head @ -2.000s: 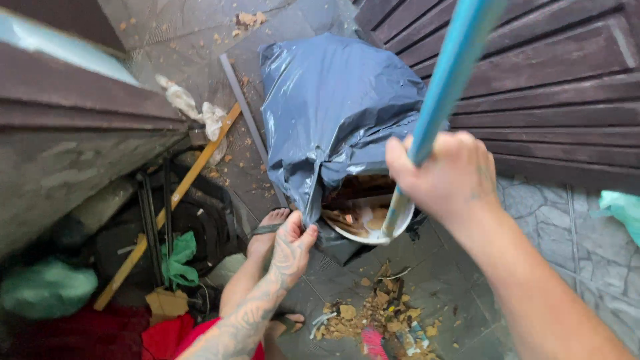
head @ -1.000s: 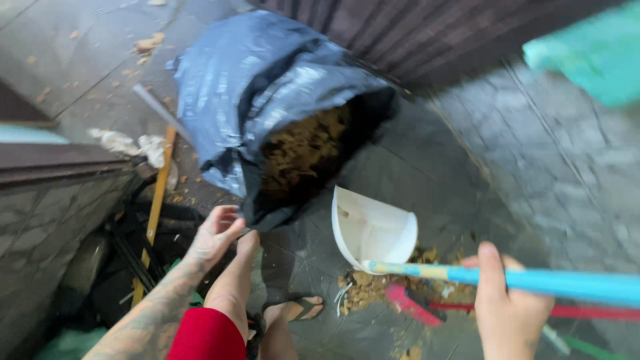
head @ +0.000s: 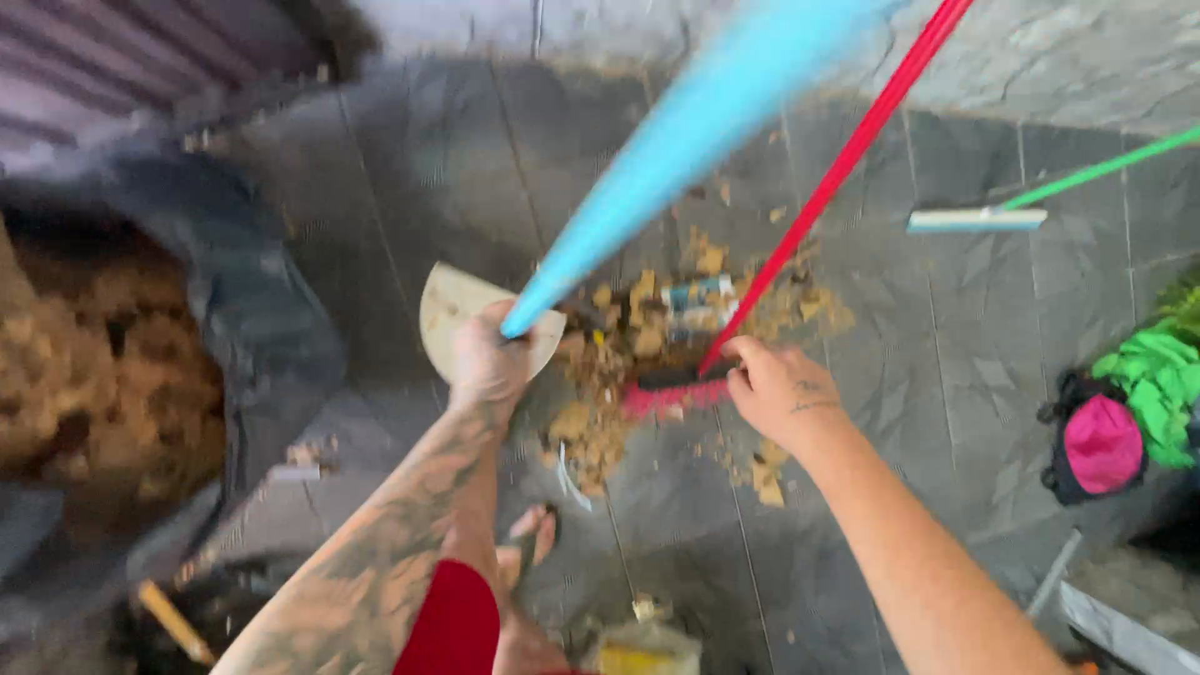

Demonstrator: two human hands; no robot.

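My left hand [head: 489, 354] is closed around the lower part of the blue pole [head: 600, 225], over a white dustpan [head: 448, 305] on the floor. Right of it, my right hand [head: 780, 384] is at the bottom of the red handle [head: 825, 187] of a broom with pink bristles [head: 670, 398]; its fingers touch the handle, but blur hides whether they grip it. The broom head lies in a pile of brown scraps and debris [head: 600, 441], beside the dustpan's right edge. At the left, a dark plastic bag [head: 272, 328] gapes, full of brown scraps [head: 103, 366].
A squeegee [head: 977, 220] with a green handle lies at the upper right. Green cloth [head: 1158, 384] and a pink and black item [head: 1104, 443] are at the right edge. A wooden stick [head: 175, 623] is at the lower left; my sandalled foot [head: 532, 539] stands below the pile.
My left hand has left the bag's rim and now holds the blue pole. My right hand has gone from the blue pole to the red broom handle. The view has shifted right.
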